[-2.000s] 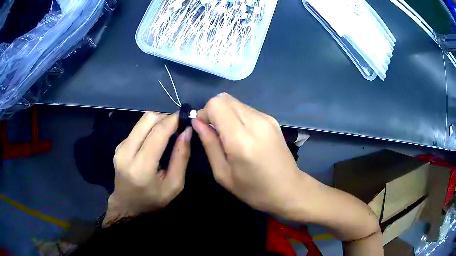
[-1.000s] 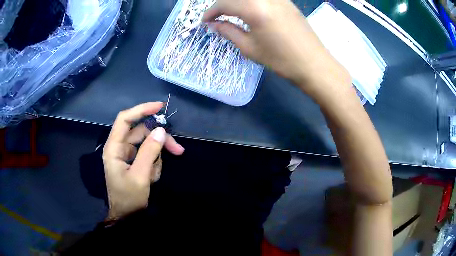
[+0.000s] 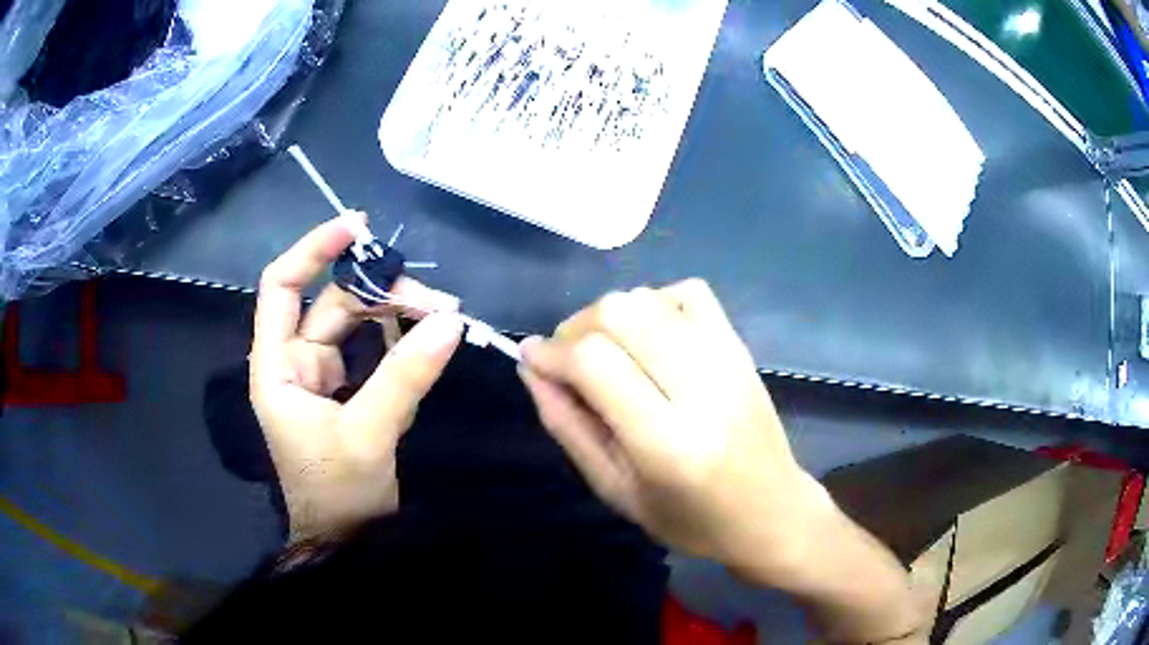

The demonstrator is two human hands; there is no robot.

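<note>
My left hand [image 3: 347, 365] holds a small round black housing [image 3: 368, 271] between thumb and fingers, above the bench's front edge. A white sleeve [image 3: 318, 180] sticks out from it to the upper left, and fine leads poke out to the right. My right hand [image 3: 680, 416] pinches the end of a white leaded component [image 3: 494, 338], whose other end reaches the left thumb and the housing. Whether it is inside the housing cannot be told. The parts tray [image 3: 504, 202] with many jumbled leaded components lies behind the hands.
A crumpled clear plastic bag [image 3: 164, 139] lies at the left. A second tray [image 3: 882, 126] with stacked white strips is at the right. A green surface [image 3: 1021, 63] with a pale rail is at the upper right. An open cardboard box [image 3: 1008, 542] stands below the bench at the lower right.
My right hand has come back from the parts tray to beside my left hand, with a white leaded component in its fingers. The housing in my left hand is turned, and a white sleeve now shows.
</note>
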